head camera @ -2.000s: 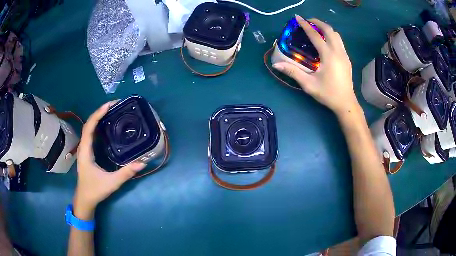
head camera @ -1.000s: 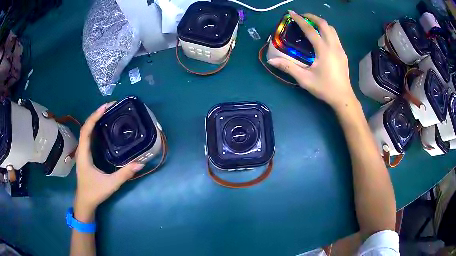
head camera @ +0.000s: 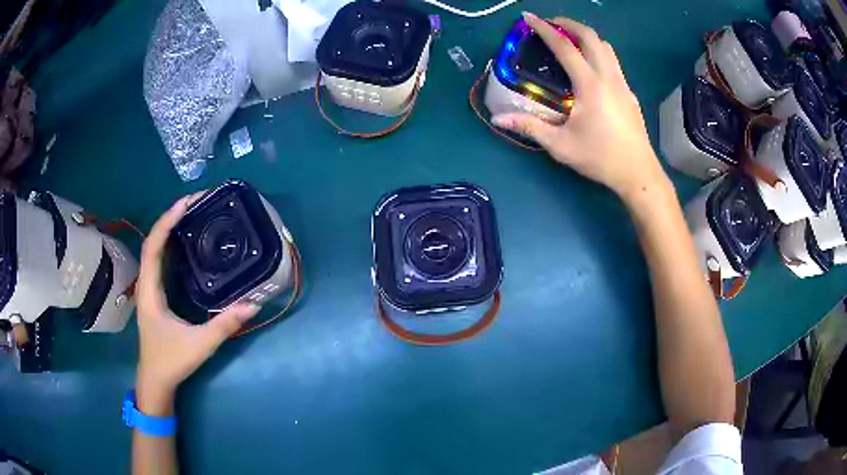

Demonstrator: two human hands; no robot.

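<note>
My left hand point(head camera: 178, 320) is around a cream speaker with a black top point(head camera: 226, 245), thumb at its front and fingers at its far left side. My right hand point(head camera: 594, 121) grips a second speaker point(head camera: 527, 65) at the upper right, thumb on the front and fingers over the top; its light ring glows blue, purple and yellow. A third speaker point(head camera: 436, 246) stands unlit between my hands, its brown strap toward me. A fourth unlit speaker point(head camera: 373, 51) stands at the back centre. The far sides of both held speakers are hidden.
Stacked speakers stand at the left edge point(head camera: 82, 260) and in a cluster at the right point(head camera: 738, 218). Crinkled bubble wrap point(head camera: 193, 83) and whitish plastic point(head camera: 269, 46) lie at the back left. A white cable point(head camera: 474, 11) and small labels point(head camera: 241, 142) lie on the green mat.
The lit ring on the speaker in my right hand has changed its colours. The whole view has shifted slightly. Both hands keep their holds on the same speakers.
</note>
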